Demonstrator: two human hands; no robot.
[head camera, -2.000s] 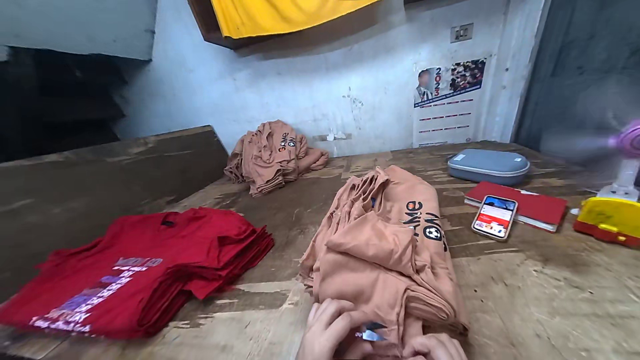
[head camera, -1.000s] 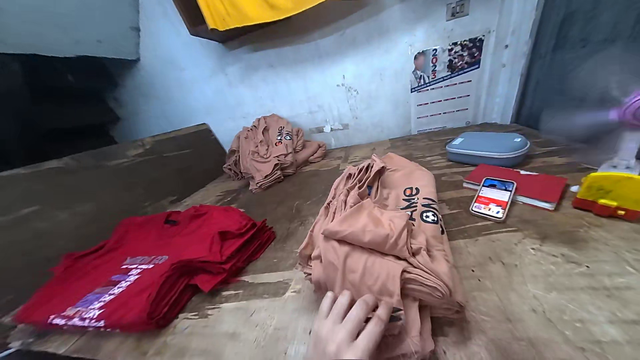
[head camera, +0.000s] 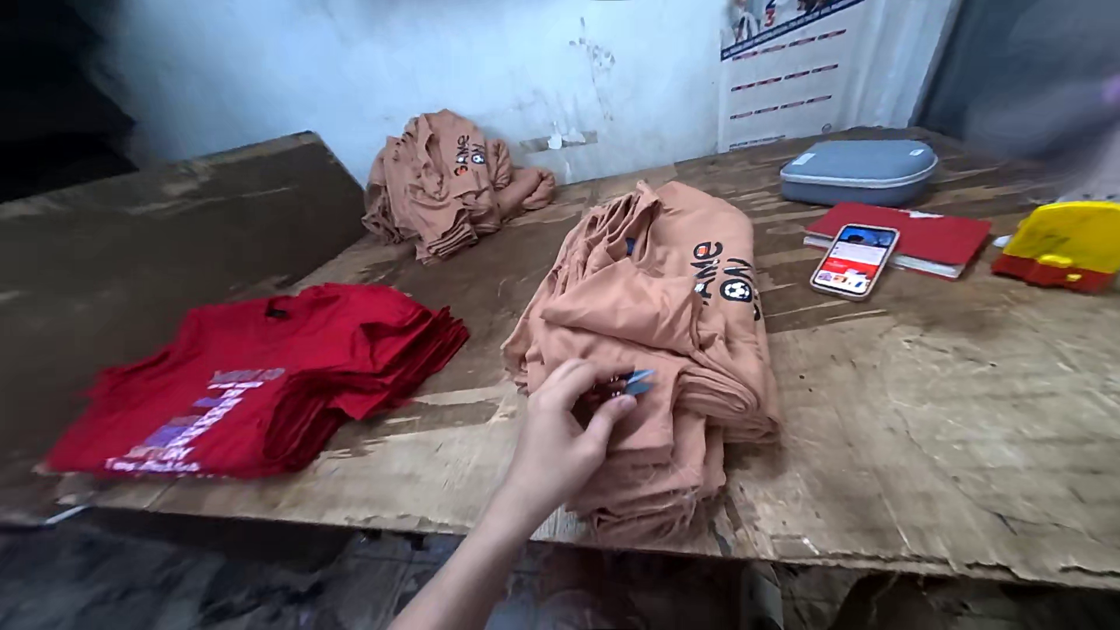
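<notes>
My left hand (head camera: 564, 429) reaches in from the bottom, thumb and fingers closed around a small blue pointed object (head camera: 639, 381), too small to name surely. It is over the near part of a folded stack of peach-coloured garments (head camera: 612, 341) with printed lettering and a football design. Loose fabric ends of this stack lie at the table's front edge. My right hand is out of view. Left of the stack lies a pile of folded red T-shirts (head camera: 289, 359) with a printed front. A heaped pile of peach garments (head camera: 446, 175) rests against the wall.
At the right of the wooden table (head camera: 892, 437) are a blue-grey zip case (head camera: 857, 171), a red notebook (head camera: 936, 236), a smartphone (head camera: 854, 261) partly on it, and a yellow and red object (head camera: 1063, 243). A wooden board (head camera: 175, 219) stands at the left; a poster (head camera: 783, 83) hangs behind.
My right hand, beside the stack two seconds ago, has left the view. My left hand lay spread on the fabric a second ago and now pinches the small blue object. The view has shifted closer.
</notes>
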